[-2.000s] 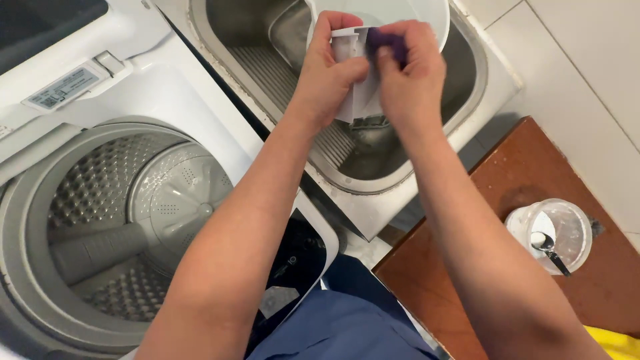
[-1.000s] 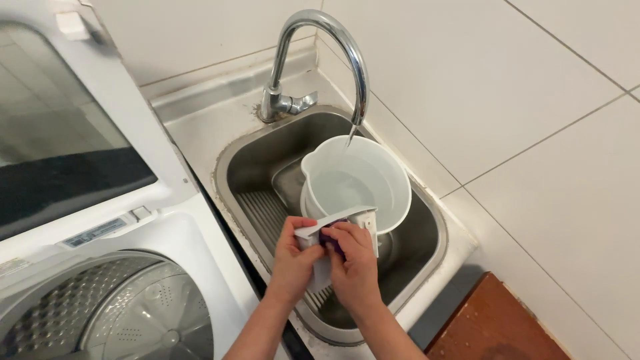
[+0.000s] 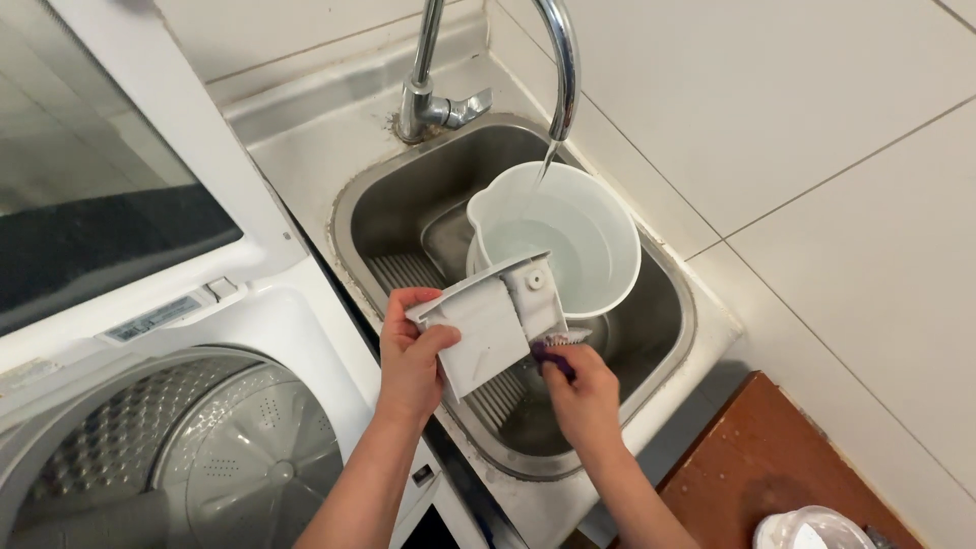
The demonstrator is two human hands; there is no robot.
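My left hand (image 3: 415,354) grips one end of a white plastic drawer-like part (image 3: 484,335), thumb on its flat face, and holds it tilted above the sink. A small brush with a purple handle (image 3: 555,360) is in my right hand (image 3: 585,393), its pale bristles at the part's lower right edge. Just behind the part, a white plastic bucket (image 3: 625,229) with a pouring lip stands in the stainless steel sink (image 3: 682,320) and holds water. A thin stream runs into it from the chrome faucet (image 3: 566,76).
An open top-loading washing machine (image 3: 320,335) stands at the left, its metal drum (image 3: 267,457) showing. At the lower right, a clear plastic tub (image 3: 816,526) with white contents sits on a reddish-brown board (image 3: 762,450). A tiled wall (image 3: 762,114) borders the sink on the right.
The brush in my right hand has come out from behind the white part to its lower right edge. My left hand still holds the part. The view has shifted from the first frame.
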